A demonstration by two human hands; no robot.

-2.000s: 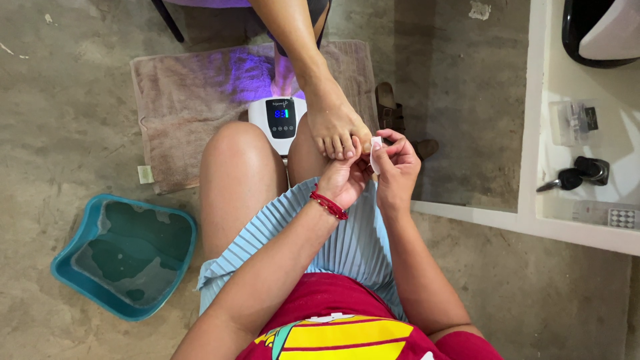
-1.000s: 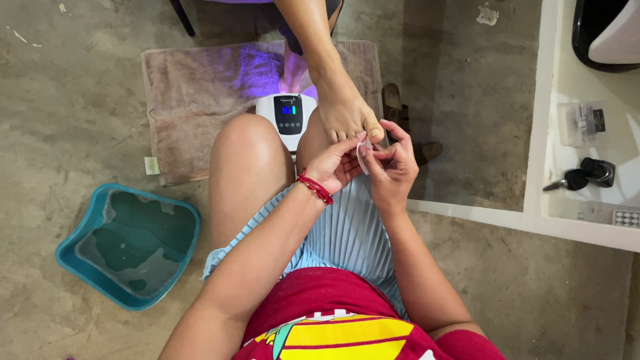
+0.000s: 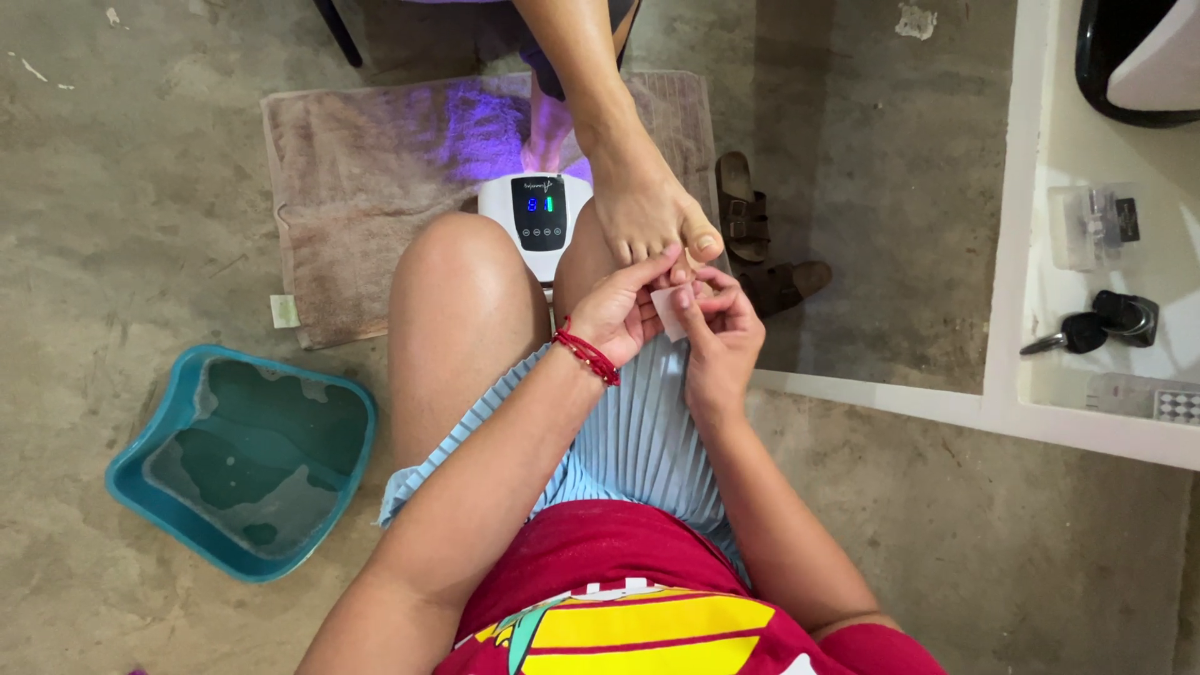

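Another person's bare foot (image 3: 647, 202) rests above my knee, toes pointing down toward me. My left hand (image 3: 619, 314), with red bracelets at the wrist, is at the toes, its thumb touching near the second toe. Between the fingers of my right hand (image 3: 717, 328) is a small white wipe (image 3: 670, 312), just below the big toe. The fingertips of both hands meet closely, so which toe they touch is partly hidden. Beyond my knees a white nail lamp (image 3: 497, 202) glows purple, with the person's other foot (image 3: 547, 122) at its far side.
A brown towel (image 3: 347, 206) lies under the lamp. A teal basin (image 3: 178, 511) of water stands on the floor at left. Brown sandals (image 3: 745, 220) lie right of the foot. A white shelf unit (image 3: 1003, 375) at right holds a black-handled brush or key-like item (image 3: 1080, 334) and clear boxes (image 3: 1087, 225).
The white wipe was up at the big toe two seconds ago; it is now lower, between my hands. My right hand has moved down from the big toe.
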